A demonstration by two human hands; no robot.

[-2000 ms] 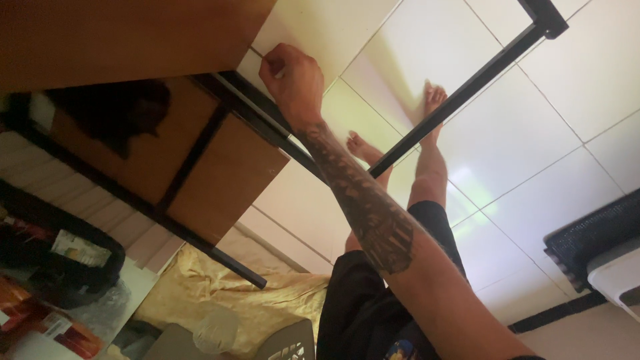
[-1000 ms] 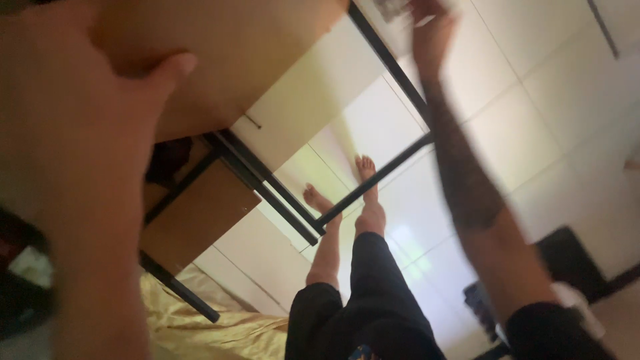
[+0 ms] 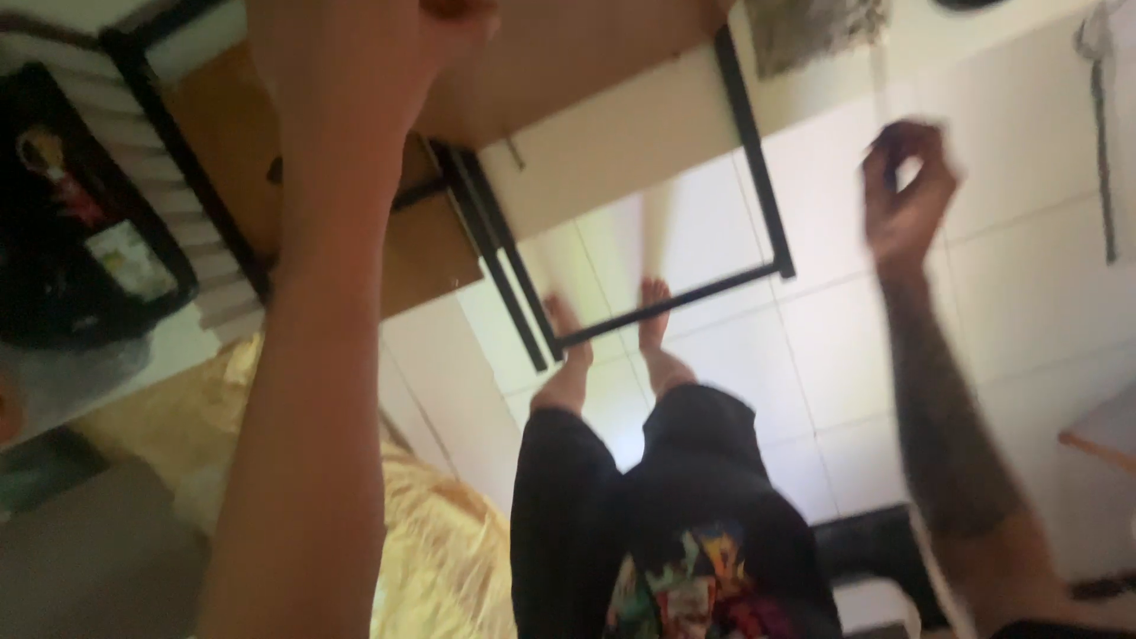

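My left hand [image 3: 382, 44] is at the top left, blurred and cut by the upper edge, over a brown wooden panel [image 3: 568, 71]; whether it touches or holds anything is unclear. My right hand [image 3: 910, 182] hangs over the tiled floor at the right, thumb and fingers curled toward each other around a small gap. Motion blur hides whether something small is between them. A black metal frame [image 3: 745, 151] stands between the hands, joined to the panel, with its lower bar crossing above my bare feet.
Crumpled yellow cloth [image 3: 444, 541] lies at the lower left. A black bag or case [image 3: 80, 213] with a printed picture is at the far left. A thin dark rod [image 3: 1103, 160] is on the right, and a black object [image 3: 874, 541] sits near my right forearm.
Two seconds ago my right hand was near the frame's corner and the panel; now it is out to the right of the frame. My left hand has come into view since then. The view has shifted.
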